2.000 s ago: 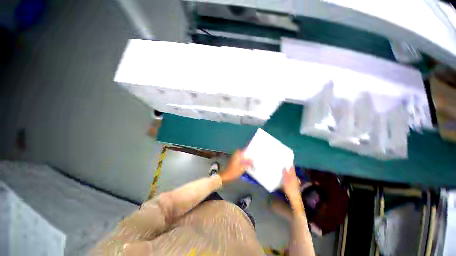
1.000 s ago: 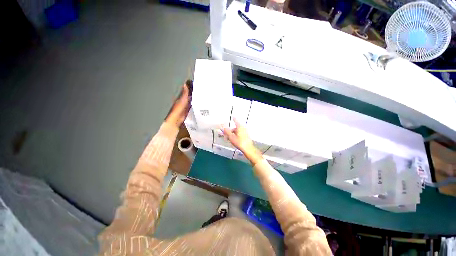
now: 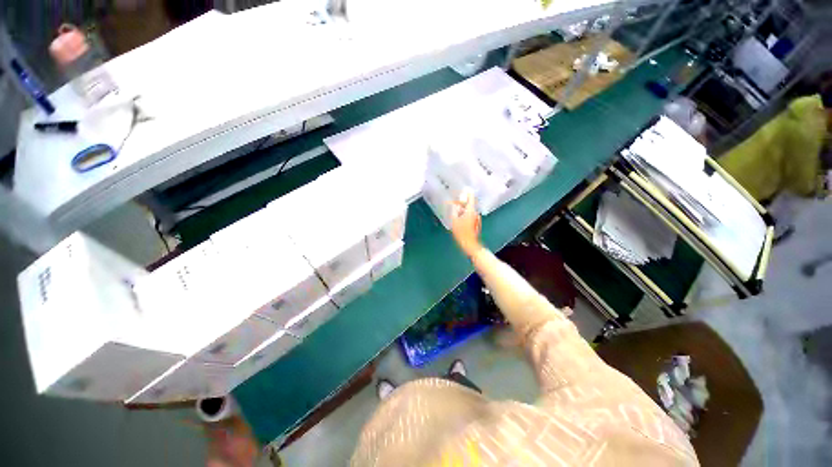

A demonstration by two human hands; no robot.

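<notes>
Closed white product cartons (image 3: 265, 283) stand in stacked rows on the green bench (image 3: 319, 365) at the left; one carton (image 3: 68, 315) sits higher at the row's far left end. Several open cartons (image 3: 488, 169) with raised lids stand together near the middle of the bench. My right hand (image 3: 465, 219) reaches to the front of the nearest open carton, fingers at its edge; whether they grip it is not clear. My left hand is not in view.
A white shelf board along the back holds a marker (image 3: 57, 127), tape-like ring (image 3: 93, 158) and bottle. A black trolley (image 3: 675, 274) with white sheets stands right. A blue crate (image 3: 442, 324) and brown carton (image 3: 730, 392) are below. A person in yellow is at far right.
The view has turned right. The carton both hands held at the row's left end now rests there, released. My right hand has moved to the open cartons; my left hand has left the picture.
</notes>
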